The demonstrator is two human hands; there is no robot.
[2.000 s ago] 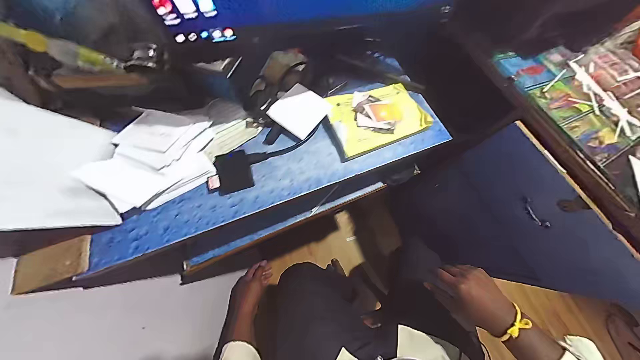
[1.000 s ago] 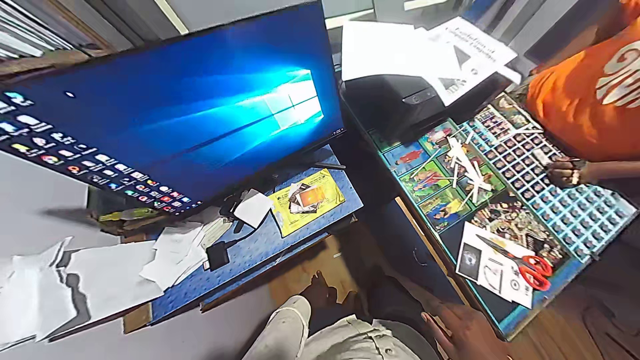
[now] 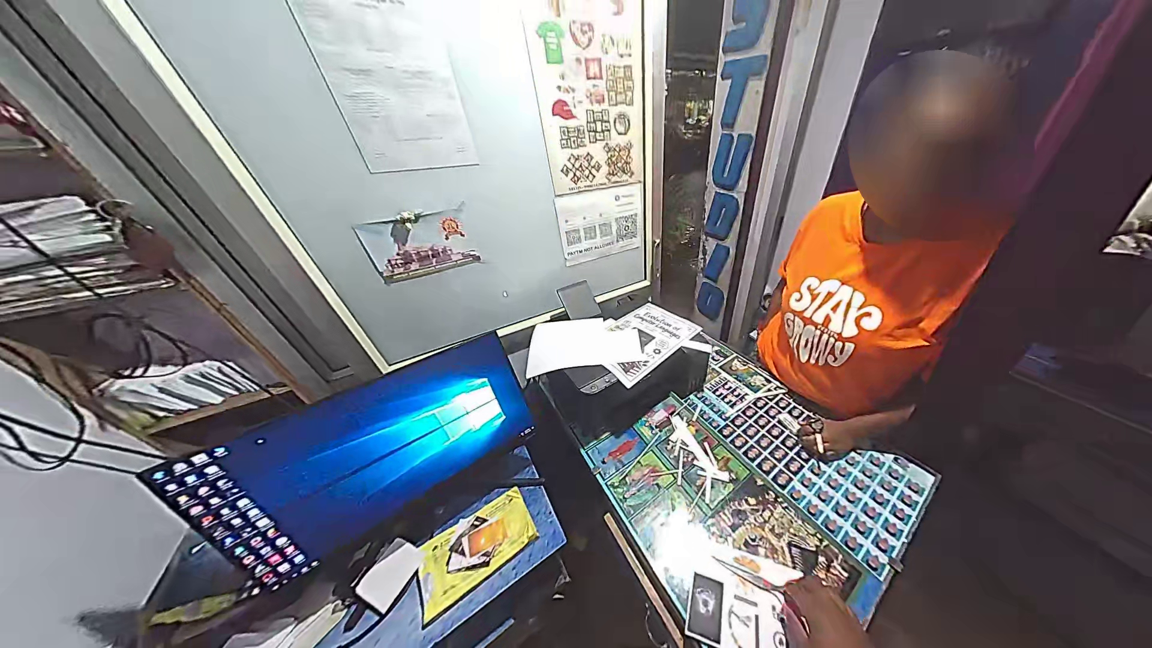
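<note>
My right hand [image 3: 823,614] is at the bottom right edge, over the near part of the glass-topped counter [image 3: 621,531]. It is at the handle end of a pair of scissors [image 3: 747,572], whose blades point left over printed papers [image 3: 742,616]. The fingers are blurred, and whether they close on the handles cannot be told. My left hand is out of view. On the blue desk [image 3: 549,531] lies a yellow packet [image 3: 450,576] with small photos or cards [image 3: 481,543] on it, beside a white paper [image 3: 389,576].
A lit monitor [image 3: 360,459] stands at the left. Behind the counter, a person in an orange T-shirt [image 3: 855,315] has a hand [image 3: 832,436] over sheets of small portrait photos [image 3: 855,504]. Papers [image 3: 585,346] lie on a printer [image 3: 621,396]; white strips [image 3: 697,450] lie on the counter.
The view has swung up and to the right. My right hand has moved from near my lap to the scissors on the counter. My left hand has left the view.
</note>
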